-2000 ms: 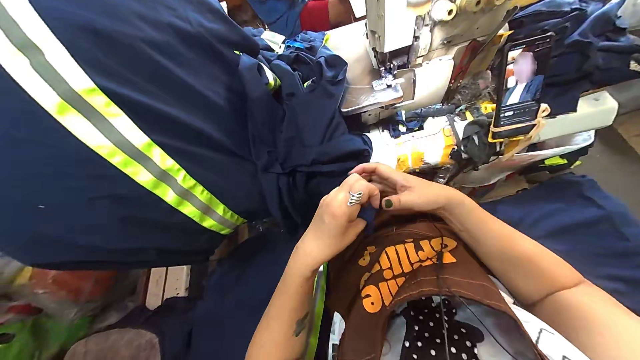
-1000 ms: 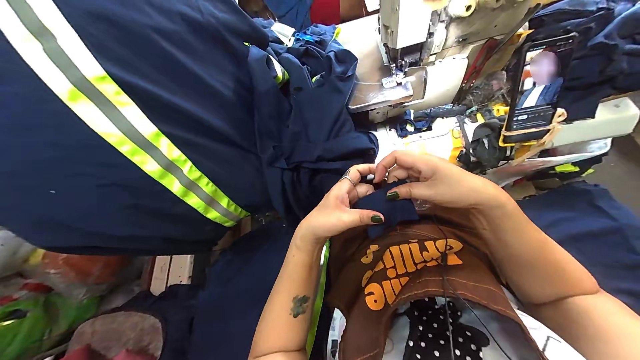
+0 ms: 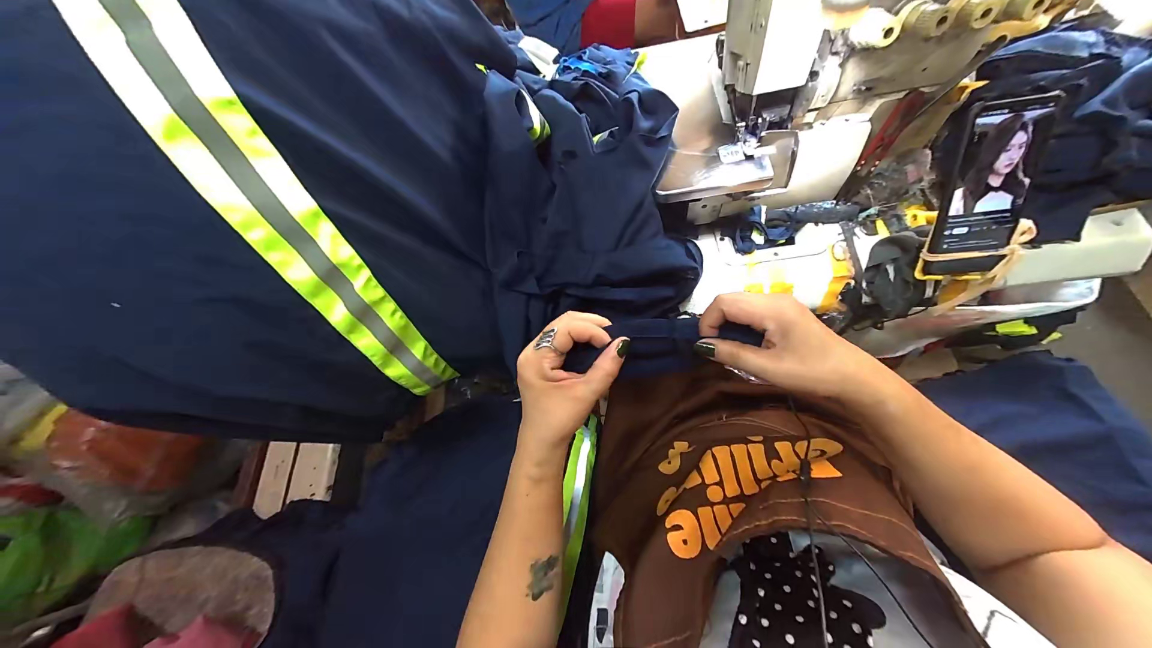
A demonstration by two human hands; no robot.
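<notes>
Between my two hands a folded edge of navy fabric point(image 3: 661, 346) is stretched level above the brown apron point(image 3: 756, 477) with orange lettering. My left hand point(image 3: 571, 369) pinches its left end between thumb and fingers and wears a silver ring. The right end is pinched by my right hand point(image 3: 774, 346) in the same way. Just beyond lies a bunched navy garment point(image 3: 594, 207). At the left a large navy cloth point(image 3: 360, 171) carries a yellow-green and silver reflective tape point(image 3: 279, 216).
An industrial sewing machine point(image 3: 774, 54) with a metal plate stands ahead. To its right a phone point(image 3: 990, 180) is strapped upright with a band. Plastic bags point(image 3: 108, 459) lie at lower left, and more navy fabric point(image 3: 1044, 432) at right.
My hands were close together on the navy fabric; they are now apart, with a straight stretch of its edge between them.
</notes>
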